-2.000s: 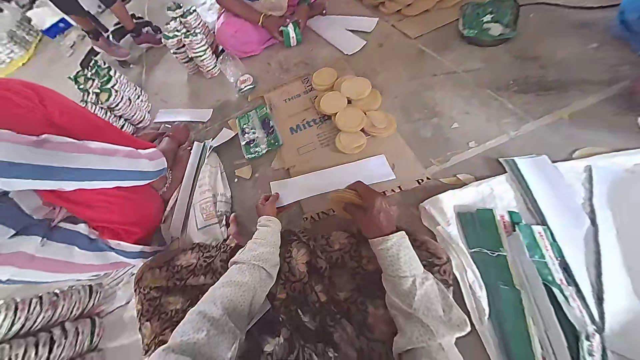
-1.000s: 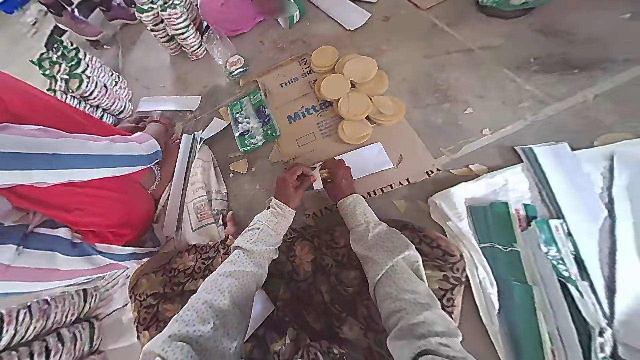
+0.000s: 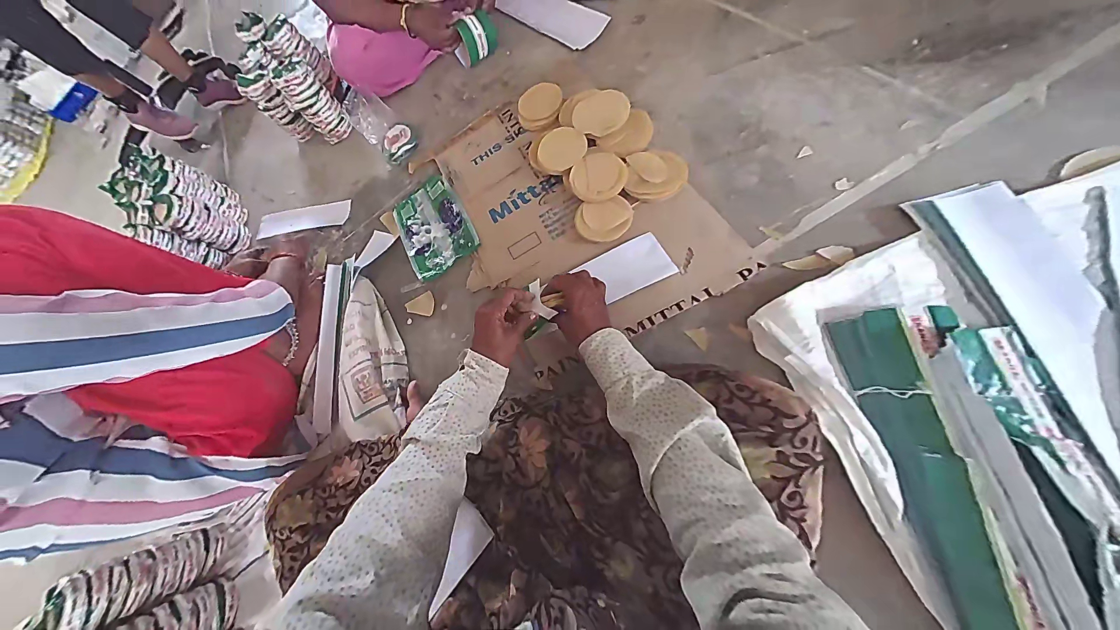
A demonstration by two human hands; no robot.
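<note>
My left hand [image 3: 501,325] pinches the near end of a white paper strip [image 3: 632,269], where a little green shows. Close against it on the right, my right hand [image 3: 577,304] grips the strip together with yellowish discs, mostly hidden by the fingers. The rest of the strip lies on a flattened cardboard sheet [image 3: 700,229]. Beyond my hands, several stacks of flat yellowish discs [image 3: 598,177] rest on the cardboard. A green printed plastic packet [image 3: 435,229] lies at the cardboard's left edge.
At right, a white sheet [image 3: 787,319] bears bundled green and white strips [image 3: 910,437]. A person in red [image 3: 175,367] sits at left, beside a cloth sack [image 3: 372,367]. Another person's hands [image 3: 433,24] hold a green-wrapped roll [image 3: 477,39]. Stacks of wrapped rolls [image 3: 179,206] stand at upper left.
Two seconds ago my hands were apart, the right one holding discs over the strip. They have come together at the strip's end, and its left part is now gathered between them.
</note>
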